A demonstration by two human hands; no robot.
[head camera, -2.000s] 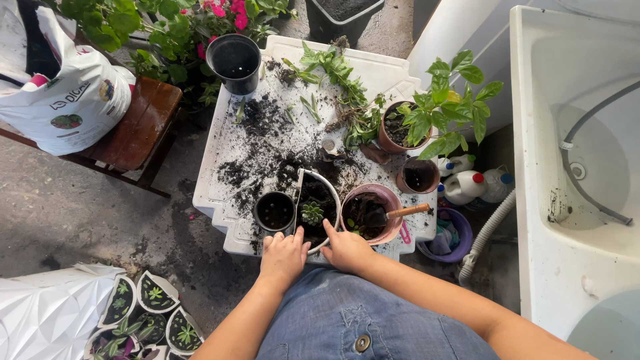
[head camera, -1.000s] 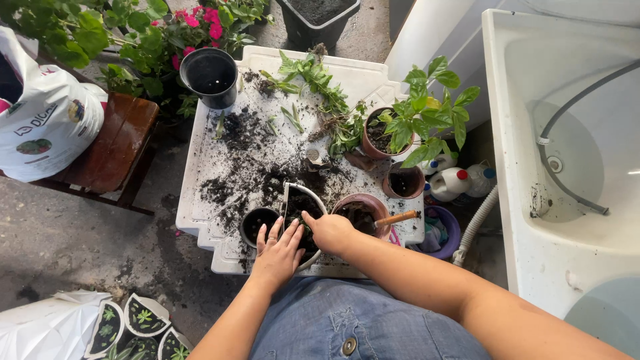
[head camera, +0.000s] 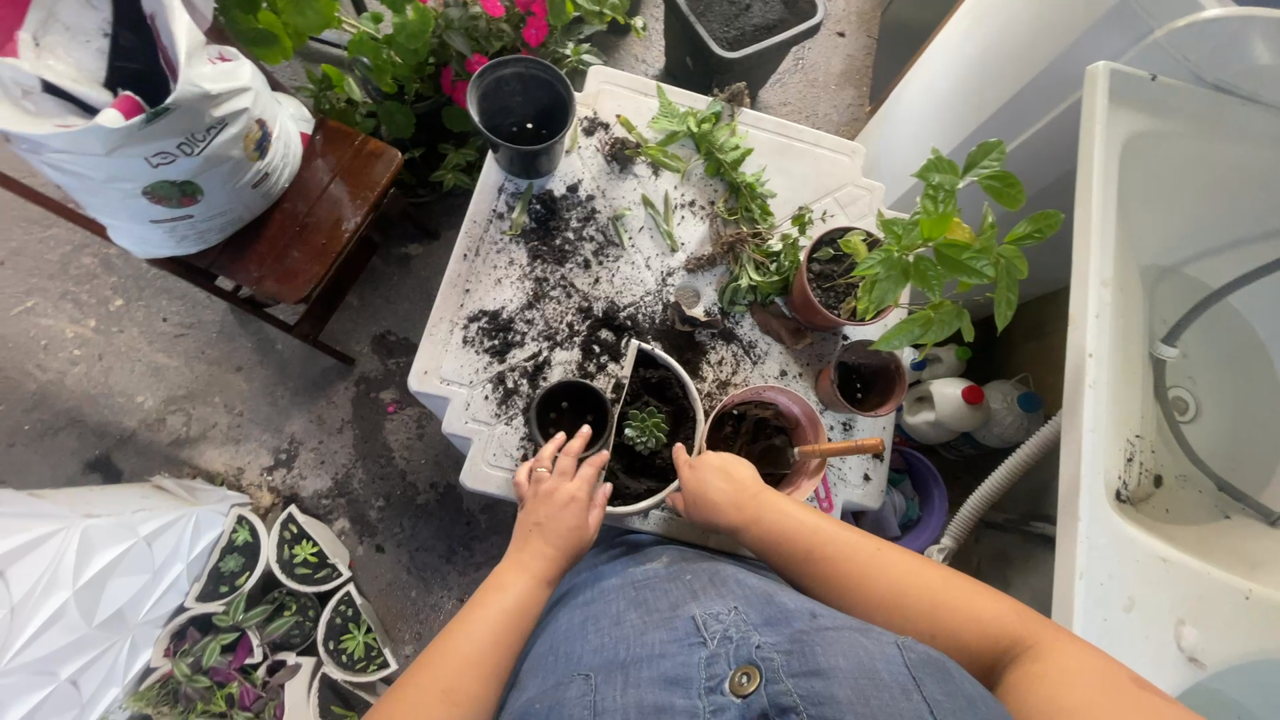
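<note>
A small green succulent rosette (head camera: 645, 428) sits in dark soil inside a half-round white planter (head camera: 690, 400) at the table's near edge. My left hand (head camera: 562, 490) lies over the planter's straight left side, fingers spread, fingertips by the rim of a small black pot (head camera: 571, 408). At the planter's right rim is my right hand (head camera: 715, 488), index finger extended to the rim and the other fingers curled. Right of the planter stands a pink pot (head camera: 815, 425) of soil, with a wooden-handled tool (head camera: 838, 449) leaning in it.
Spilled soil (head camera: 560, 240) and uprooted plants (head camera: 740, 180) cover parts of the white table (head camera: 450, 340). A black pot (head camera: 522, 115), a potted leafy plant (head camera: 815, 290) and a small brown pot (head camera: 865, 378) stand around. A sink (head camera: 1090, 350) is at right, planted half-round pots (head camera: 300, 550) lower left.
My hands have moved apart from over the succulent to the planter's sides, so the rosette shows again. The view has shifted slightly.
</note>
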